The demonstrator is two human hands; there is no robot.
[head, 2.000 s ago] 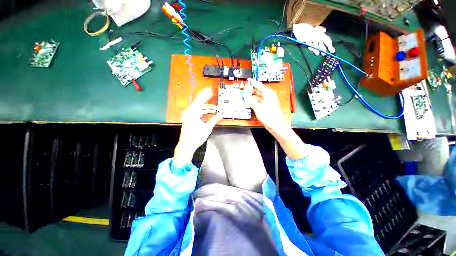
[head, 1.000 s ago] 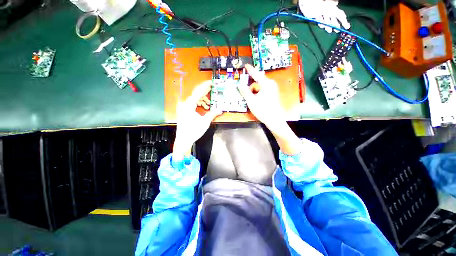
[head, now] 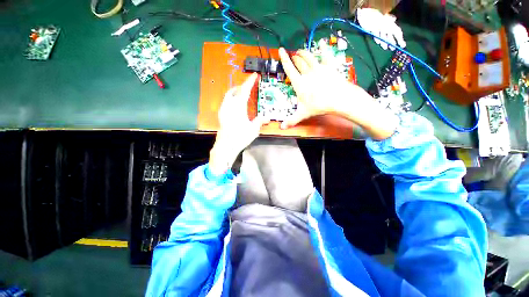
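Observation:
A green-white circuit board [head: 276, 101] lies on the orange mat [head: 216, 87], its top edge against the black connector block [head: 255, 64]. My left hand [head: 236, 118] is at the board's left edge, with the thumb at its lower left corner. My right hand [head: 315, 87] lies over the board's right side, fingers reaching up to the connector block and thumb at the lower right corner. It partly hides a second board [head: 330, 49] with a blue network cable [head: 330, 21] at its upper left.
Two boards lie at left [head: 42, 42] [head: 148, 55]. At right are a remote control [head: 394, 68], a partly hidden board [head: 395, 93], white gloves [head: 380, 28] and an orange test box [head: 473, 64]. A coiled cord [head: 228, 36] hangs over the mat. A person's blue sleeve [head: 504, 197] shows at right.
My right hand has moved up and across onto the connector block and board, its forearm now slanting in from the right. My left hand stays at the board's left side. The camera view has shifted.

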